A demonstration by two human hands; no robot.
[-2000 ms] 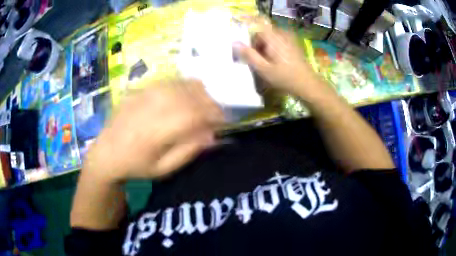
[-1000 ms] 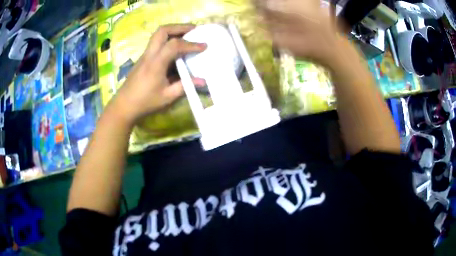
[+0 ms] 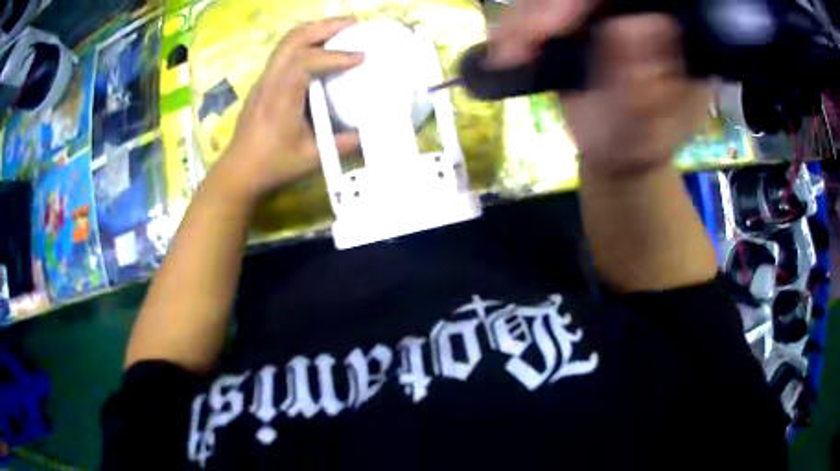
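A white bracket (image 3: 405, 200) with two long side arms and a round white housing (image 3: 373, 78) lies over the front of the yellow padded nest (image 3: 253, 46). Its slotted rectangular end points towards me. Glare hides much of its detail. My left hand (image 3: 285, 106) grips the round housing from the left. My right hand (image 3: 635, 101), blurred, is wrapped around a black electric screwdriver (image 3: 525, 75). The screwdriver lies nearly level, its thin bit pointing left beside the bracket's right arm. I cannot tell if the bit touches it.
A white unit with a dark round front (image 3: 39, 69) stands at the far left, near printed sheets (image 3: 69, 207) on the bench. At the lower right, a blue crate (image 3: 707, 198) borders several white-and-black units (image 3: 760, 253). Green floor shows below the bench at left.
My right hand has taken hold of the black screwdriver and brought it to the bracket's right side. My left hand still holds the housing, which sits slightly further left and up in view.
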